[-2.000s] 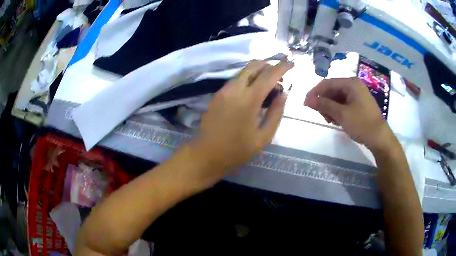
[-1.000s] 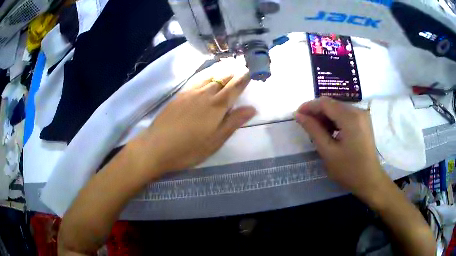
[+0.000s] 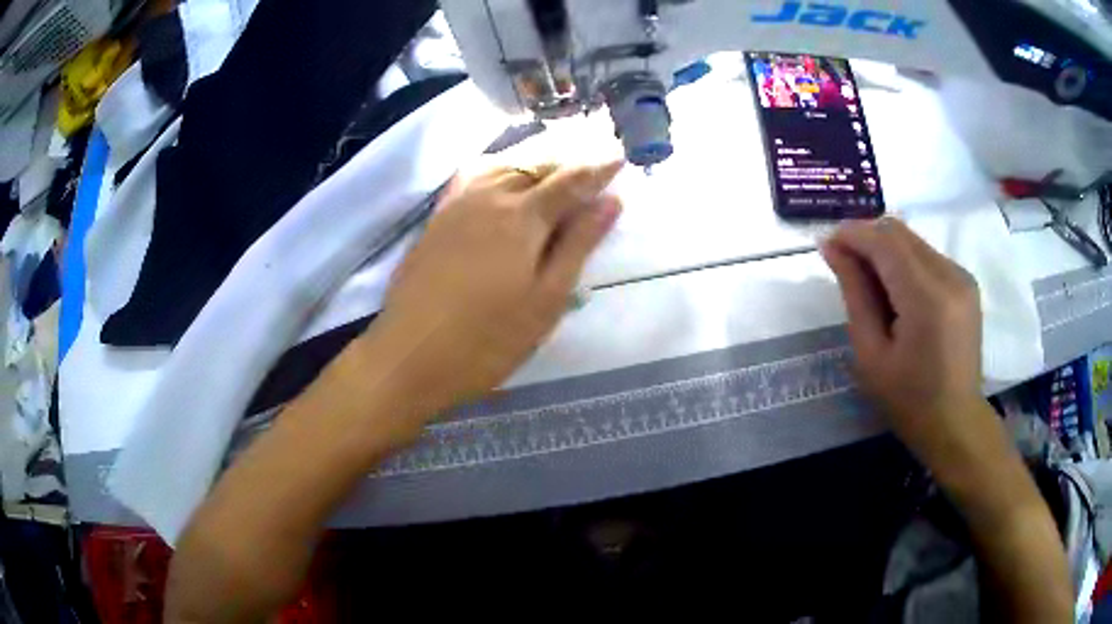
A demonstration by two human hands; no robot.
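Note:
A white garment panel [image 3: 262, 305] with dark bands runs from the table's left front edge up towards the needle area. The presser foot and needle [image 3: 555, 100] sit brightly lit under the white sewing machine head. My left hand [image 3: 488, 268] lies over the cloth just below them, its fingertips near the blue-grey cylinder [image 3: 641, 120]; what is under its palm is hidden. My right hand [image 3: 908, 305] is below the phone, over white cloth, with fingers curled and fingertips together; I cannot tell if it holds anything.
A lit smartphone [image 3: 815, 140] lies right of the needle. Black fabric [image 3: 262, 146] spreads at the upper left. Thread snips [image 3: 1073, 232] and a red-handled tool [image 3: 1030, 188] lie at far right. A grey ruler [image 3: 634, 408] lines the front edge. A red basket [image 3: 128, 573] is below left.
The view has shifted right and closer since two seconds ago. In the last second, my right hand has moved right, over the white cloth piece. My left hand remains by the needle area.

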